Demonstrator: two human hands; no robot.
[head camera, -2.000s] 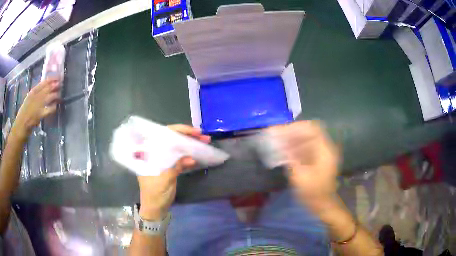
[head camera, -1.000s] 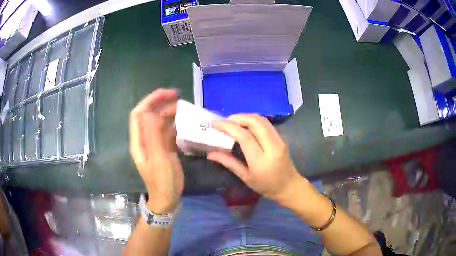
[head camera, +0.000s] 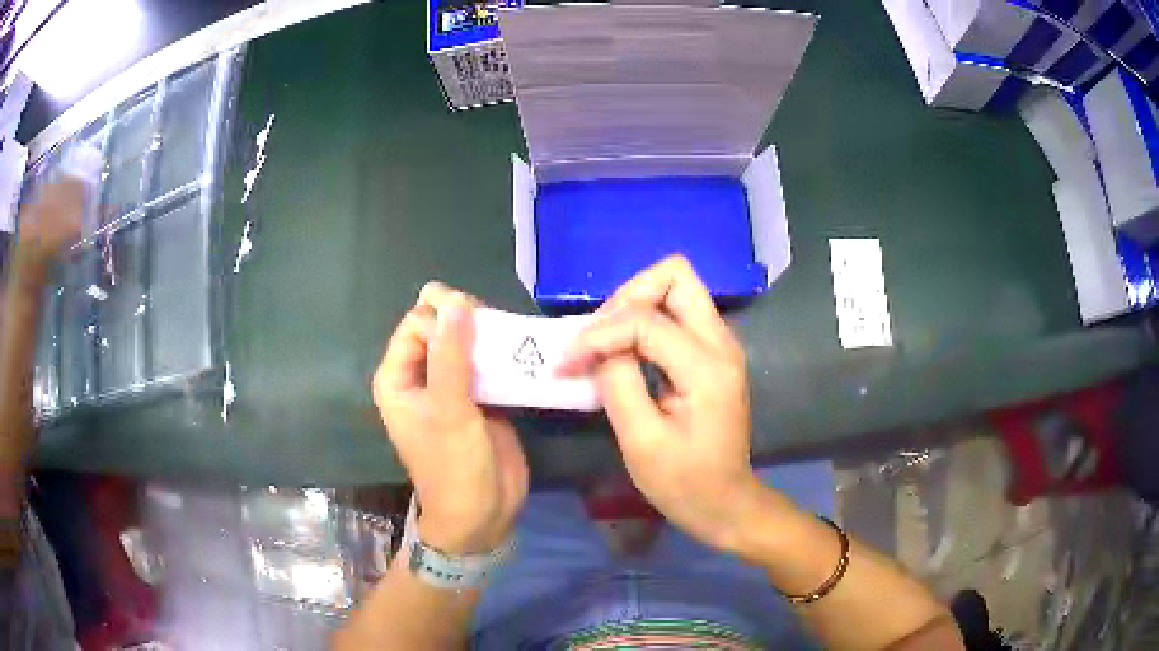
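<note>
A wrapped product (head camera: 528, 361), whitish with a small dark triangular mark, is held level between my two hands in front of the open retail box. My left hand (head camera: 455, 401) grips its left end. My right hand (head camera: 674, 382) has its fingers on the right end. The open box (head camera: 524, 235) has its pale lid (head camera: 655, 89) standing up and side flaps out. A glossy blue insert (head camera: 646, 235) fills it. A white label sheet (head camera: 860, 293) lies flat on the table to the right.
A clear celled tray (head camera: 172, 274) lies at left, with another person's blurred hand (head camera: 57, 223) over it. A printed blue-and-white carton (head camera: 473, 70) stands behind the open box. Stacked cartons (head camera: 1093, 248) are at the right. A red stool (head camera: 1030, 445) is below the table edge.
The label sheet has left my right hand and lies on the table. The wrapped product is now level between both hands. The other person's hand left the tray area, then came back over it.
</note>
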